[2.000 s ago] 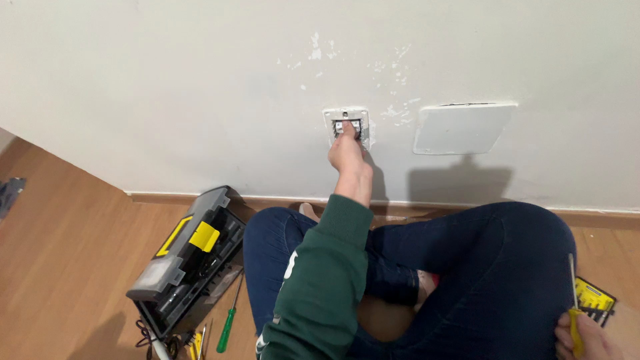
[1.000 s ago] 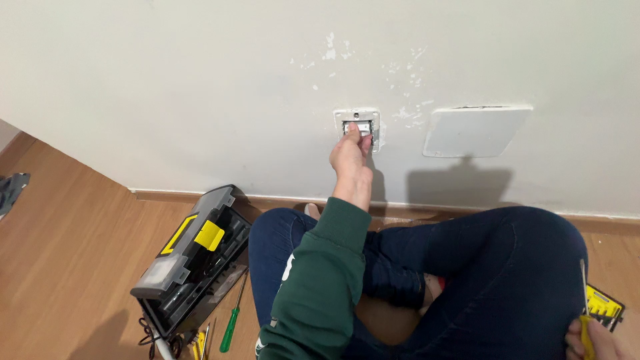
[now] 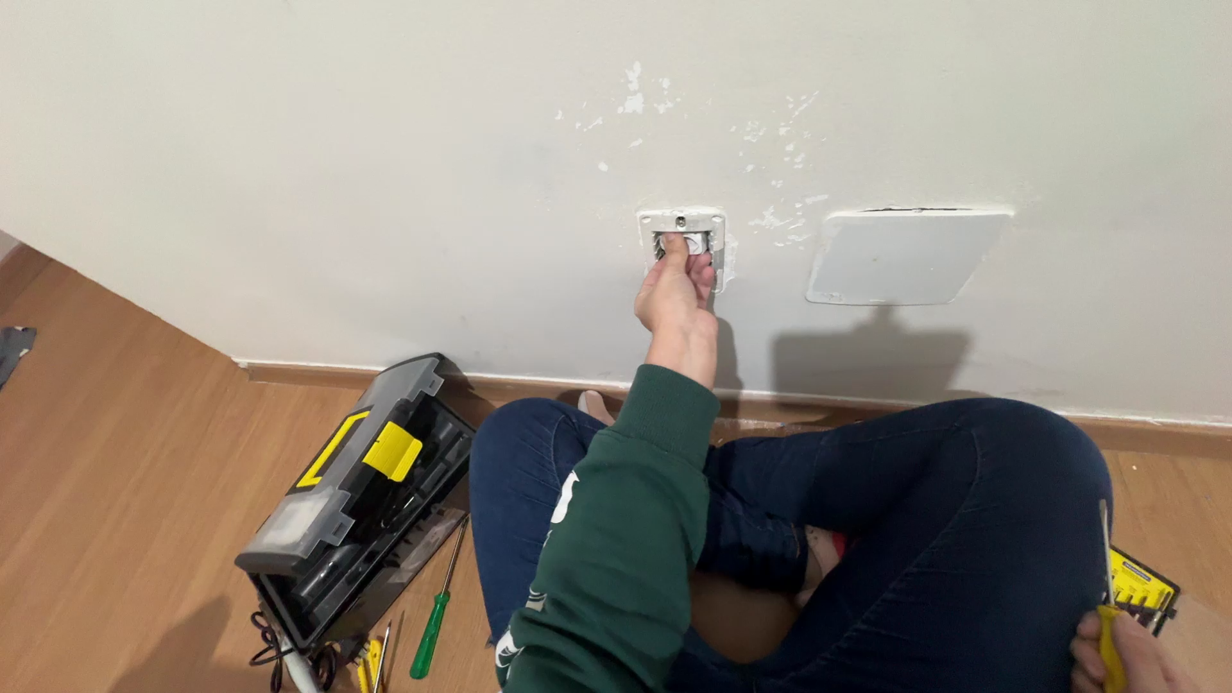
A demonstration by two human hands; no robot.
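My left hand (image 3: 676, 289), its arm in a green sleeve, is raised to the electrical outlet mounting frame (image 3: 681, 221) on the wall. Its thumb and fingers are on the white socket module (image 3: 695, 244) inside the frame; the fingers partly hide it, so a firm grip cannot be made out. At the lower right, beside my knee, my right hand (image 3: 1126, 656) is closed around a screwdriver with a yellow handle (image 3: 1112, 650), its metal shaft pointing up.
An opened toolbox (image 3: 356, 500) stands on the wood floor at left. A green-handled screwdriver (image 3: 431, 635) and yellow-handled tools (image 3: 371, 664) lie near it. A yellow and black bit case (image 3: 1141, 585) is right of my knee. A blank cover plate (image 3: 910, 258) is on the wall.
The fingers of my left hand have shifted slightly at the socket module. My right hand still holds the screwdriver beside my knee.
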